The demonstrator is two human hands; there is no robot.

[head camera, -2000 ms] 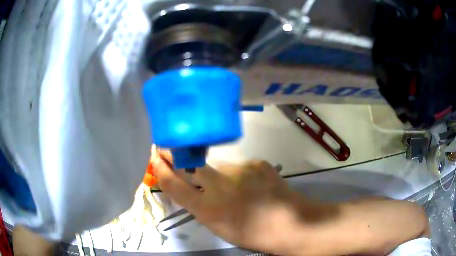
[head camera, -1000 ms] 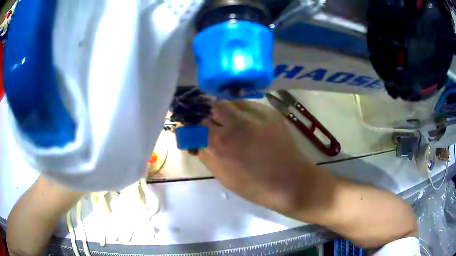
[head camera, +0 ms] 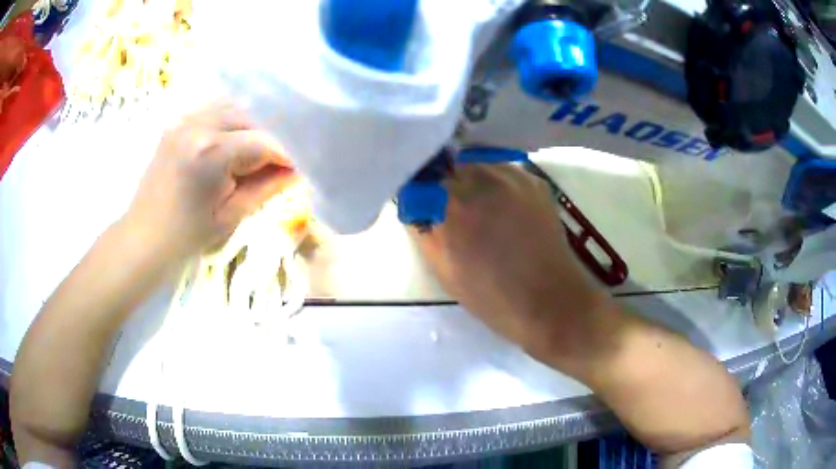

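A cream fringed piece with a small orange patch lies on the white table left of the needle area. My left hand is closed on its upper part, with the strands hanging toward the front. My right hand reaches under the sewing machine head; its fingers are hidden behind the head and a blue knob, so what they hold cannot be told. Narrow cream strips trail over the front table edge. Dark red thread snips lie right of my right hand, partly covered by it.
A white cloth cover hangs over the machine head and blocks the needle area. A pile of cream-yellow fringed pieces lies rear left, beside a red plastic bag. Small metal fittings stand at the right. A grey ruler strip edges the table.
The view has shifted back and left, showing the pile and red bag. My left hand has come out from behind the cloth cover, on the fringed piece. The tweezer prongs seen earlier no longer show.
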